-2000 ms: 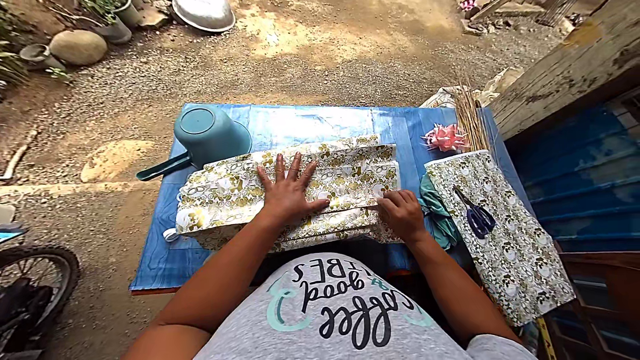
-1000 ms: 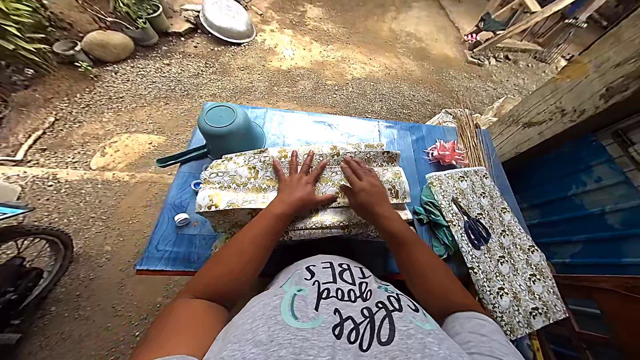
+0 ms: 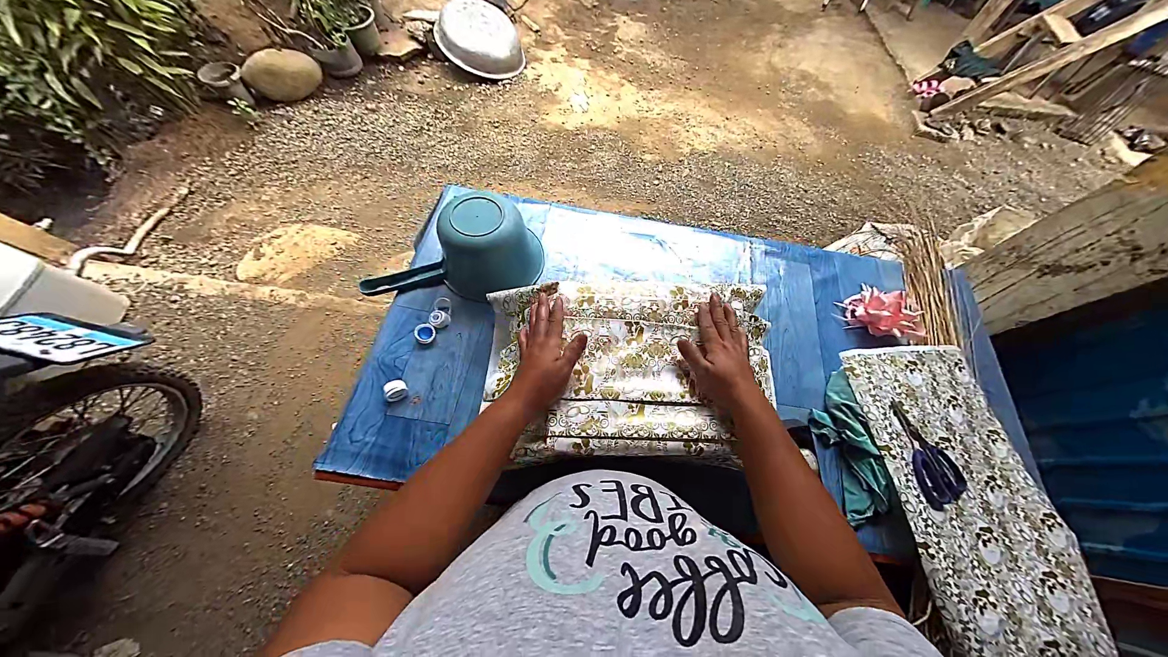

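A sheet with a gold and white floral print point(image 3: 630, 356) lies in folds across the near middle of a blue wood-patterned table point(image 3: 365, 424). My left hand point(image 3: 549, 356) rests flat on its left part, fingers pointing away from me. On its right part my right hand point(image 3: 719, 351) lies palm down, the thumb spread. Neither hand grips anything. Dark-handled scissors point(image 3: 933, 470) rest on a second floral-printed piece point(image 3: 981, 547) that hangs over the table's right side. What lies under the folded sheet is hidden.
An upturned teal plastic dipper point(image 3: 488, 246) stands at the back left, with small round containers point(image 3: 424, 334) nearby. A green cloth point(image 3: 856, 456), a pink artificial flower point(image 3: 881, 312) and a bundle of thin sticks point(image 3: 929, 283) are at the right. A motorcycle wheel point(image 3: 187, 411) stands left of the table.
My right hand has moved from the sheet's near right edge up onto its top. My hands were close together one second ago and are now wider apart. The view has shifted.
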